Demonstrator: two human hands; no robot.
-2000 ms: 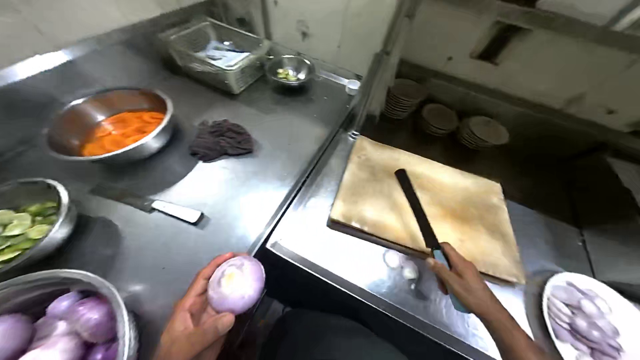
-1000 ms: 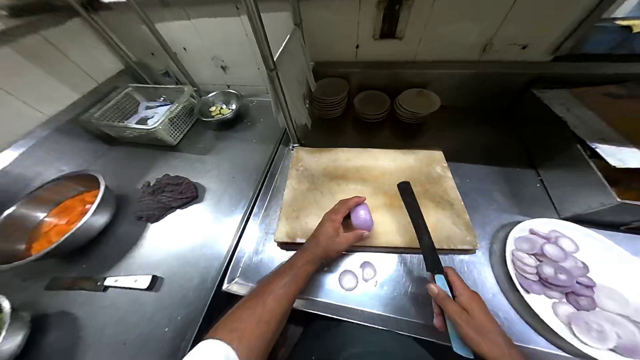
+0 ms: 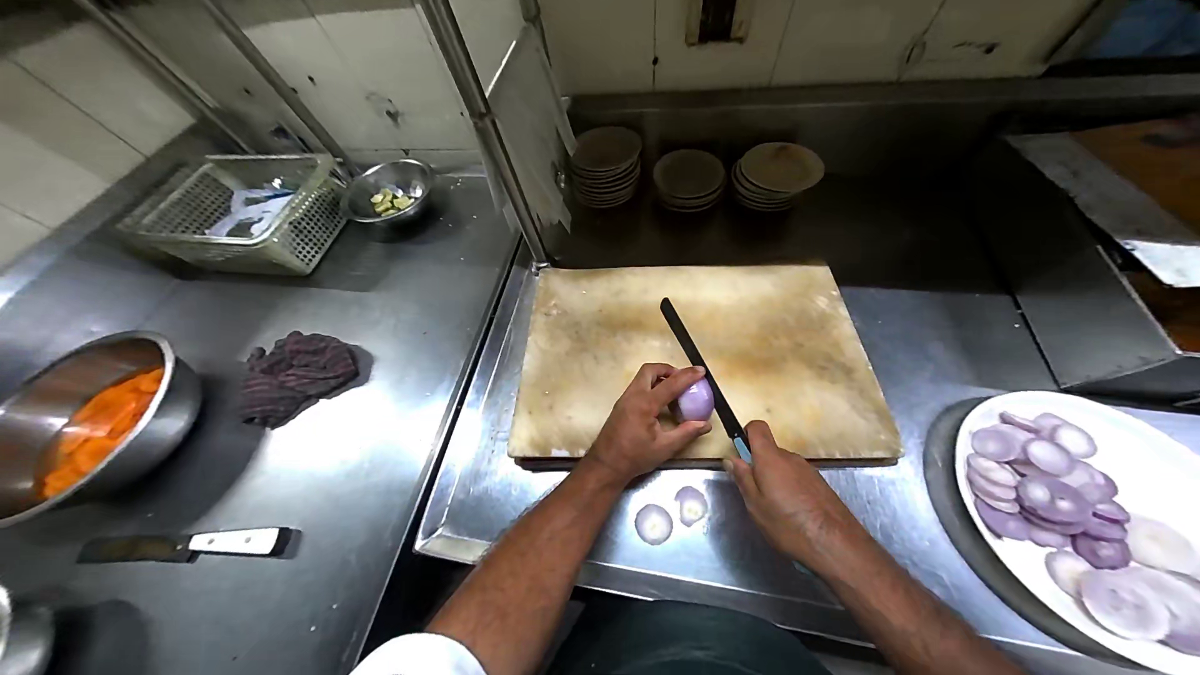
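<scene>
My left hand (image 3: pixel 647 417) grips a peeled purple onion (image 3: pixel 696 401) at the near edge of a worn cutting board (image 3: pixel 600 328). In my right hand (image 3: pixel 783 483) is the handle of a long knife (image 3: pixel 692 349) with a dark blade. The blade lies right beside the onion, its tip pointing away over the board; whether it touches the onion I cannot tell. Two onion end pieces (image 3: pixel 653 524) lie on the steel counter in front of the board. Onion slices (image 3: pixel 1050 487) are piled on a white oval plate (image 3: pixel 975 441) at the right.
On the left counter are a steel bowl of orange slices (image 3: pixel 169 403), a dark crumpled cloth (image 3: pixel 298 377), a white-handled knife (image 3: pixel 239 542), a plastic basket (image 3: pixel 272 239) and a small steel bowl (image 3: pixel 389 217). Stacked plates (image 3: pixel 689 178) stand behind the board; a metal box (image 3: pixel 1097 309) is at right.
The knife in my right hand has moved left, up to the onion. Two seconds ago my left hand held an onion left of the board; it is now at the board's near edge.
</scene>
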